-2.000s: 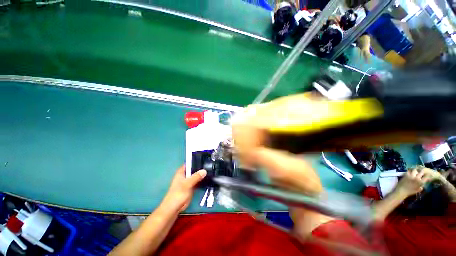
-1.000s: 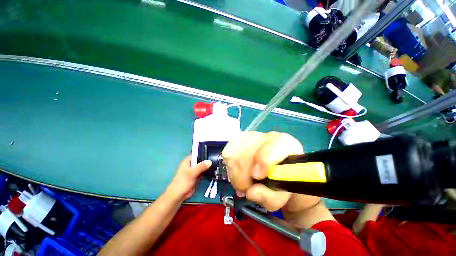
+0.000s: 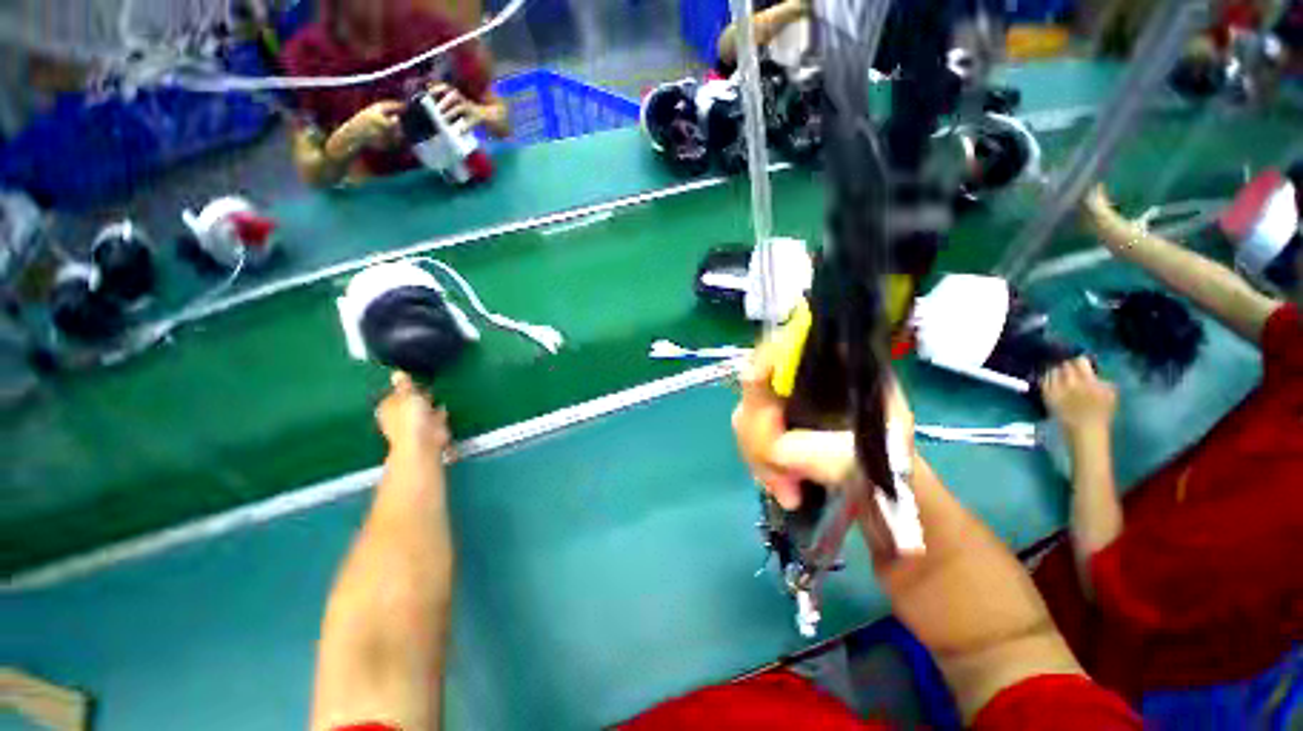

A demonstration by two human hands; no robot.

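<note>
A white dome camera with a black ball (image 3: 410,326) lies on the green conveyor belt at the left, its white cable trailing to the right. My left hand (image 3: 412,417) is stretched out to the near edge of its black ball. The fingertips meet or overlap that edge, and I cannot tell if they grip it. My right hand (image 3: 803,446) is closed around the black and yellow electric screwdriver (image 3: 843,336), which stands roughly upright. Its metal tip points down over the blue-green worktop (image 3: 600,543), with no camera under it. Black lines hide part of the tool.
More cameras lie on the belt (image 3: 572,300), one behind the tool (image 3: 779,279) and one to its right (image 3: 965,326). A worker in red (image 3: 1165,500) reaches in at the right. Another person (image 3: 386,72) holds a camera across the belt. A grey rod (image 3: 757,157) stands beside the tool.
My left hand has moved from the worktop out to the belt at the left. The screwdriver has swung from lying sideways to upright. The view has shifted and shows more beyond the belt.
</note>
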